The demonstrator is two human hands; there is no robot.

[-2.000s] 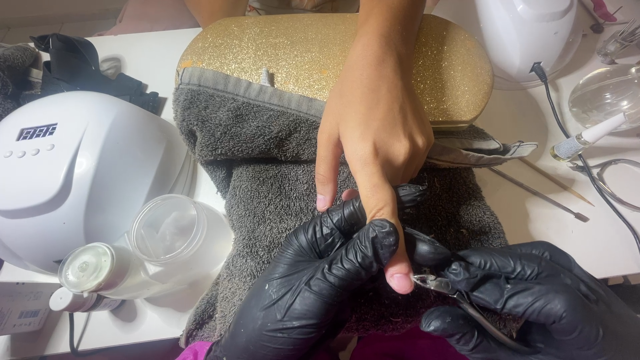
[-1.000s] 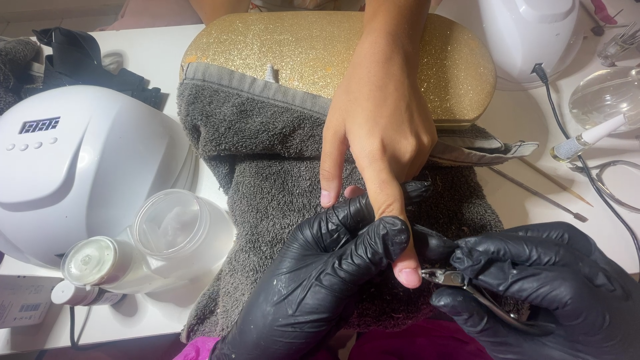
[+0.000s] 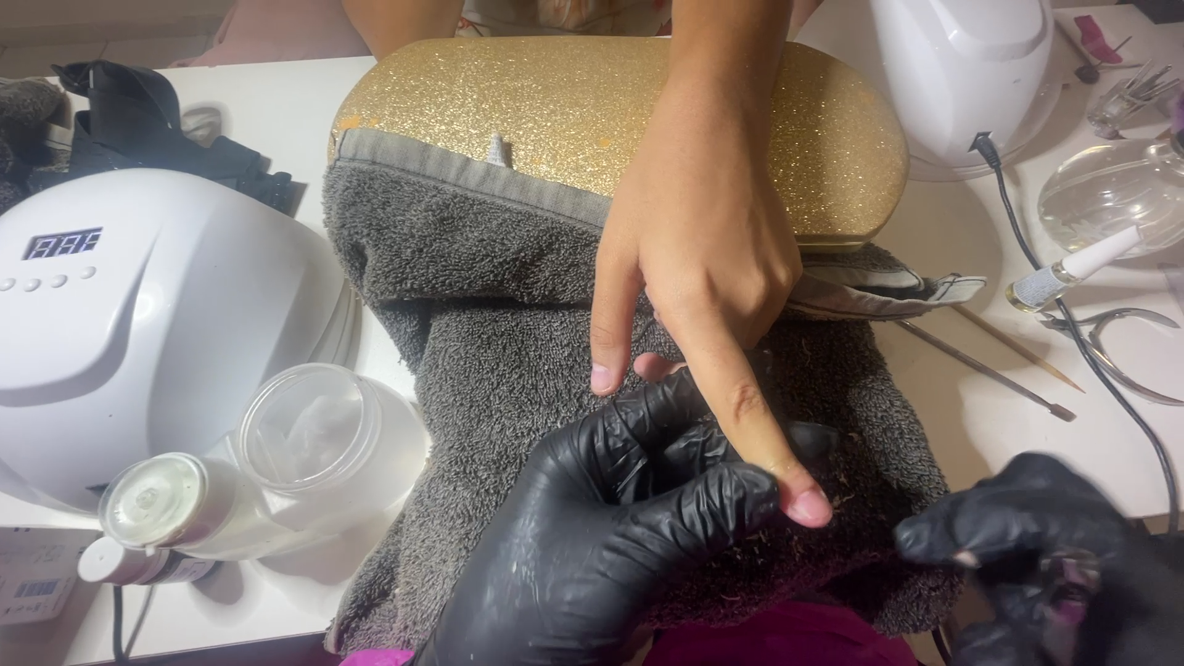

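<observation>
My left hand, in a black glove, holds another person's outstretched finger between thumb and fingers, over a dark grey towel. The fingertip and its nail show past my thumb. My right hand, also in a black glove, is apart from that finger at the lower right. It is blurred and closed around metal cuticle nippers, which are partly hidden by the fingers. The other person's hand reaches in from the top, across a gold glitter armrest.
At left stand a white nail lamp, an open clear plastic jar and small bottles. On the right are a metal cuticle pusher, a wooden stick, a nail polish bottle, a cable, a glass vessel and a second white lamp.
My right hand has moved away from the fingertip, down and to the right, taking the nippers with it. My left hand still holds the finger.
</observation>
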